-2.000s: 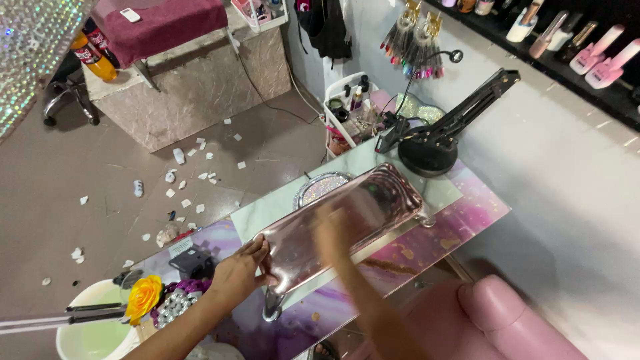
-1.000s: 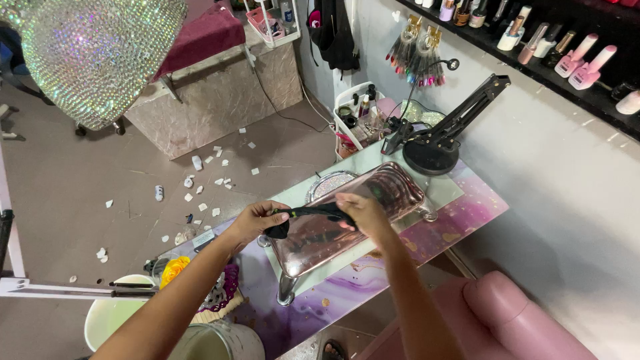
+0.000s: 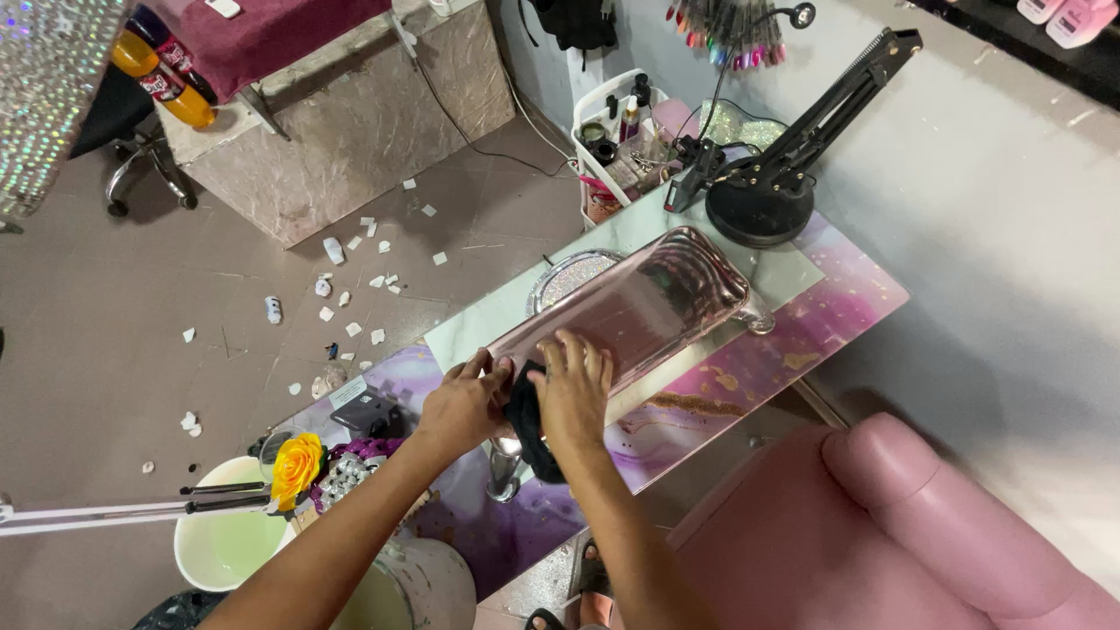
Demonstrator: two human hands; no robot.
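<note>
A glossy rose-gold padded hand rest (image 3: 647, 302) on silver legs stands on the marble-patterned table. At its near left end, my left hand (image 3: 465, 404) touches the edge with the fingers bent over it. My right hand (image 3: 573, 389) presses a black cloth (image 3: 530, 429) against the same end, its fingers spread on the shiny surface. Part of the cloth hangs down past the edge, beside a silver leg (image 3: 503, 472). Behind the rest lies a round glittery item (image 3: 573, 278) with a silver rim, partly covered by it.
A black lamp base (image 3: 761, 210) stands at the table's far end, beside a white cart (image 3: 612, 83). A yellow artificial rose (image 3: 297, 468) and a dark small case (image 3: 363, 411) are at the left. Buckets stand below. A pink chair (image 3: 884, 490) is at right; white scraps litter the floor.
A second ago both hands held the black cloth stretched above the rest. Now the cloth is down at its near left end under my right hand, and my left hand is on the edge.
</note>
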